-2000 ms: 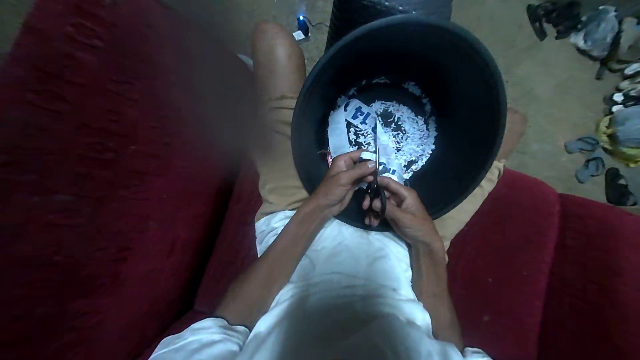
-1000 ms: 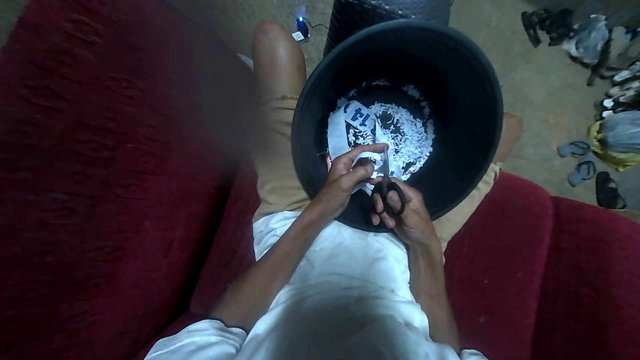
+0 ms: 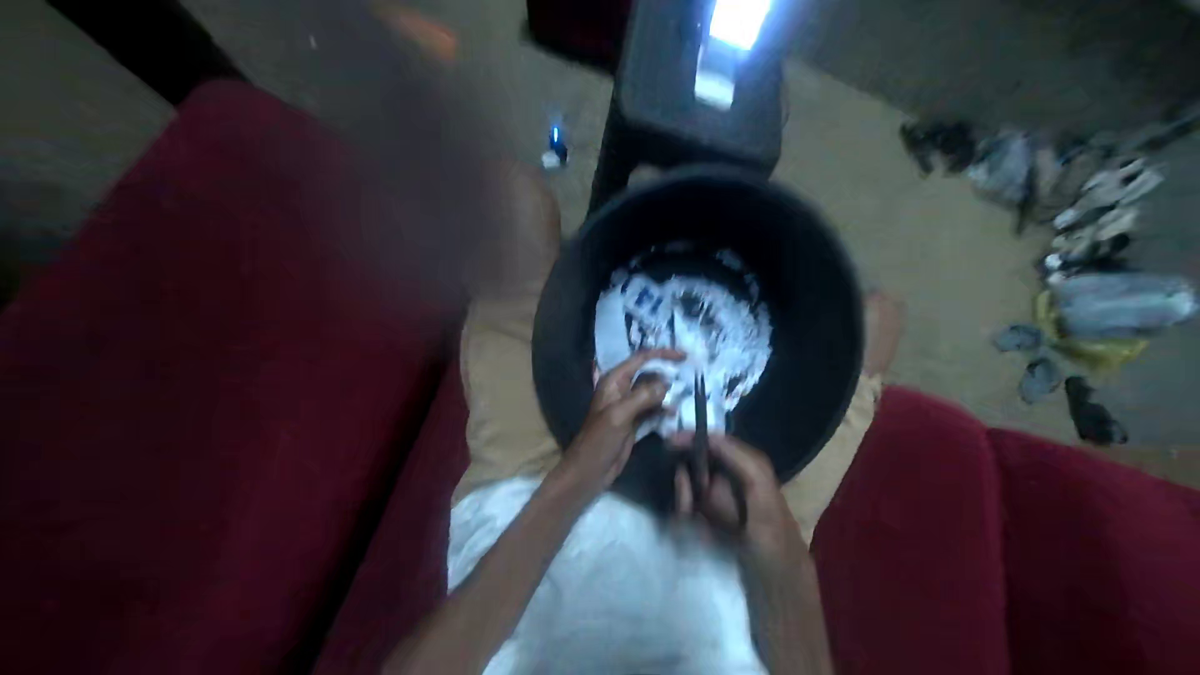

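A round black bucket [image 3: 820, 375] stands between my knees, with white paper shreds [image 3: 745, 328] and larger printed paper pieces [image 3: 614, 328] inside. My right hand [image 3: 731, 492] is closed around the handles of a pair of scissors [image 3: 700, 412], whose blades point up toward the bucket's far side and look nearly together. My left hand [image 3: 628, 408] is over the near left part of the bucket, thumb and forefinger apart, beside white paper. The picture is blurred, so whether its fingers grip that paper cannot be told.
Red sofa cushions [image 3: 909, 497] lie on both sides of me. Beyond the bucket is a dark box-like object [image 3: 698, 131] with a bright light [image 3: 741, 21] on it. A small blue-lit item [image 3: 555, 150] sits on the floor. Several shoes [image 3: 1092, 412] and bags [image 3: 1120, 305] lie at the right.
The view has shifted, bringing the bright light into sight. The scissors stay in my right hand, and their blades now sit apart from my left fingers, which they were close beside earlier.
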